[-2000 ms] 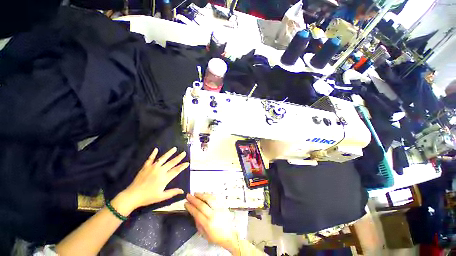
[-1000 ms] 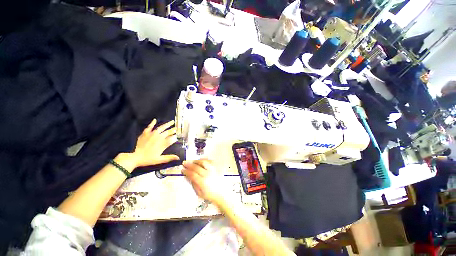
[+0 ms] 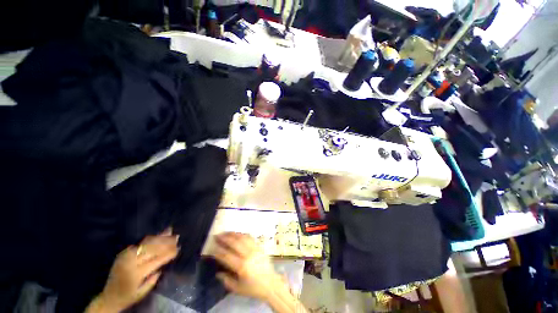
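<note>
A dark garment piece point(image 3: 196, 183) lies left of and below the needle area and hangs over the front edge towards the lap. My left hand point(image 3: 139, 272) is low on the left, slightly blurred, its fingers bent around the dark cloth. My right hand point(image 3: 248, 266) is at the front edge of the machine bed point(image 3: 269, 229), fingers and thumb closed on the cloth's right edge; the fingertips are partly unclear. The white JUKI sewing machine point(image 3: 349, 159) stands above, its presser foot point(image 3: 252, 174) small and blurred at the head's left end.
A lit smartphone point(image 3: 308, 205) lies on the bed. Dark stacked panels point(image 3: 388, 244) are right of it. A large dark cloth heap point(image 3: 79, 134) covers the left. A thread cone point(image 3: 267, 99) stands behind the head, dark cones point(image 3: 361, 70) further back, a teal basket point(image 3: 466, 195) at right.
Both hands have moved down towards the lap, the left one from flat and spread to bent fingers. The cloth beside the needle has shifted down, and a pale strip shows behind it.
</note>
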